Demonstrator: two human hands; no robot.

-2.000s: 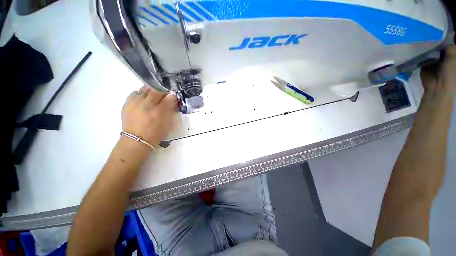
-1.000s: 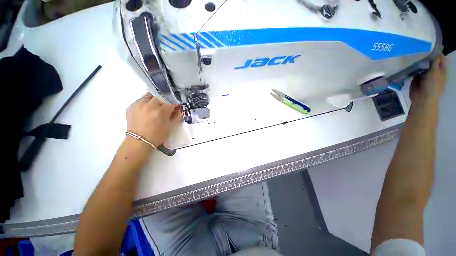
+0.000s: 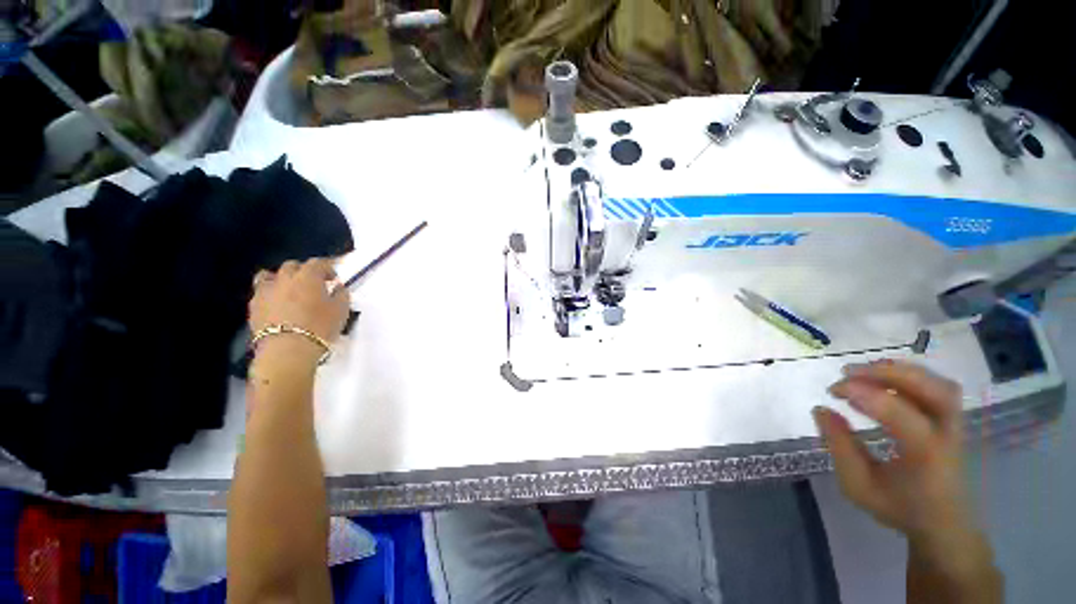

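My left hand (image 3: pixel 301 309) lies at the right edge of a pile of black fabric pieces (image 3: pixel 153 307), over the thin black strip (image 3: pixel 389 254). The strip's far end points out past my fingers, and a short dark end shows beside them. Whether my fingers grip it is hidden. My right hand (image 3: pixel 899 442) is slightly blurred, fingers apart and empty, over the table's front edge at the right. The white JACK sewing machine (image 3: pixel 814 242) stands at centre right. No fabric shows at its presser foot (image 3: pixel 572 309).
Yellow-green and blue thread snips (image 3: pixel 783 319) lie on the machine bed under the arm. Brown ruffled fabric (image 3: pixel 661 47) is behind the machine. A dark control panel (image 3: pixel 1012 342) sits at the right table end. Blue and red crates (image 3: pixel 89 555) are below the table at left.
My left hand has moved left from the presser foot to the black strip. My right hand has left the machine's right end and come nearer the front edge. The view has shifted left and back.
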